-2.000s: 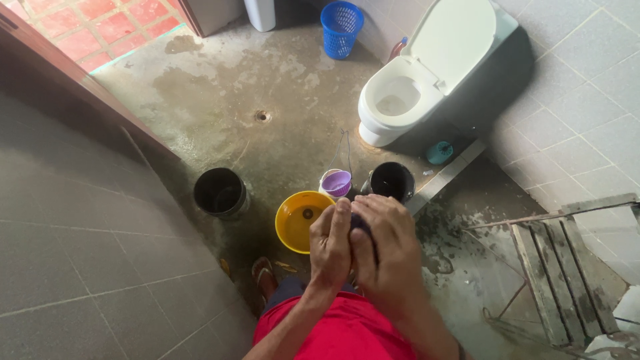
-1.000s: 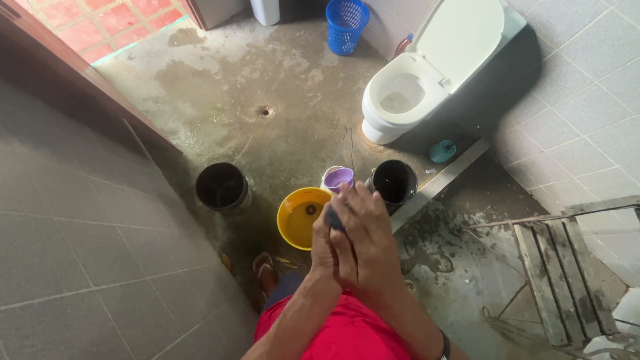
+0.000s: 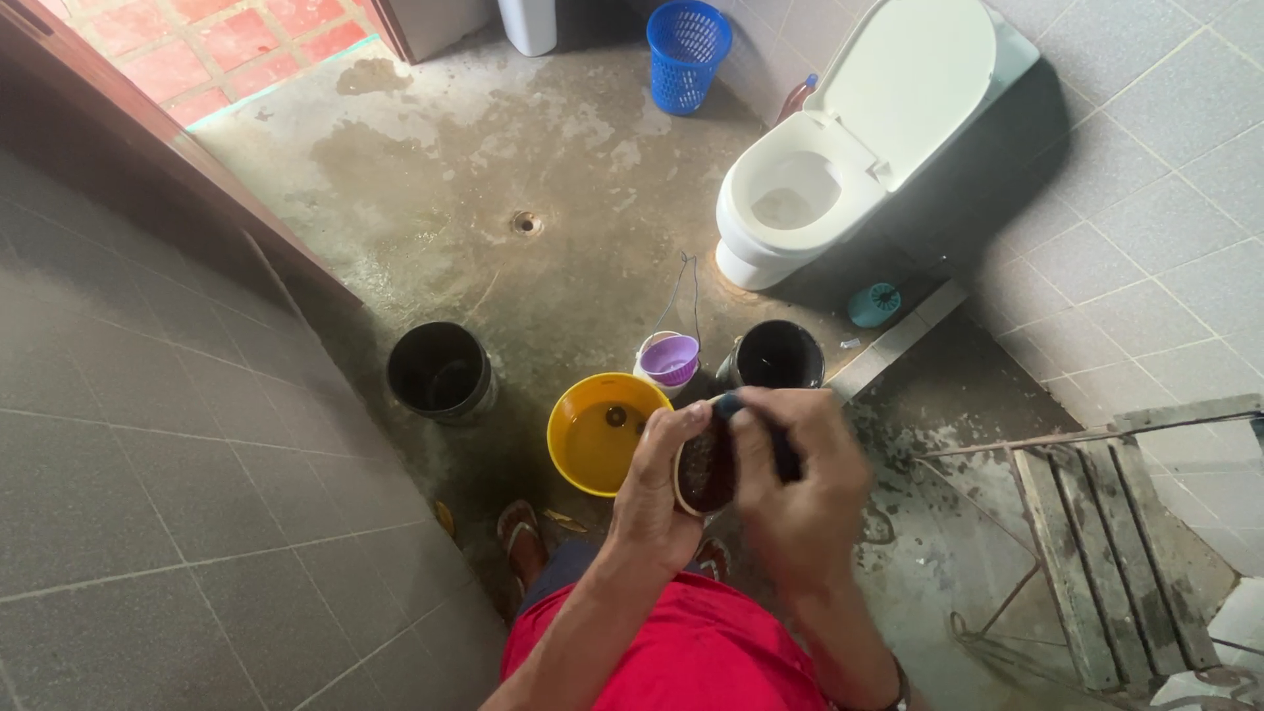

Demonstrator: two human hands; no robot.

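Observation:
My left hand [image 3: 664, 484] holds a dark oval object with a pale rim [image 3: 708, 469], perhaps a brush or a small dish. On its right side, my right hand [image 3: 805, 474], blurred, has its thumb and fingers closed on a small dark blue piece [image 3: 729, 405] at the object's top edge. Just left of and below the hands, a yellow basin [image 3: 583, 444] holds liquid and a small dark round thing. Behind the hands stand a small white pail with a purple basket [image 3: 670, 358] in its top and a black bucket [image 3: 780, 355].
Another black bucket [image 3: 439, 370] stands at left. A white toilet [image 3: 780, 202] with raised lid, a blue wastebasket [image 3: 688, 59] and a teal container [image 3: 875, 305] are farther back. A slatted wooden rack [image 3: 1096, 553] is at right. A floor drain [image 3: 525, 223] lies mid-floor; tiled wall [image 3: 197, 474] at left.
The hands were pressed together around a dark item; now they are apart enough to show the oval object between them, with the right hand at its right side.

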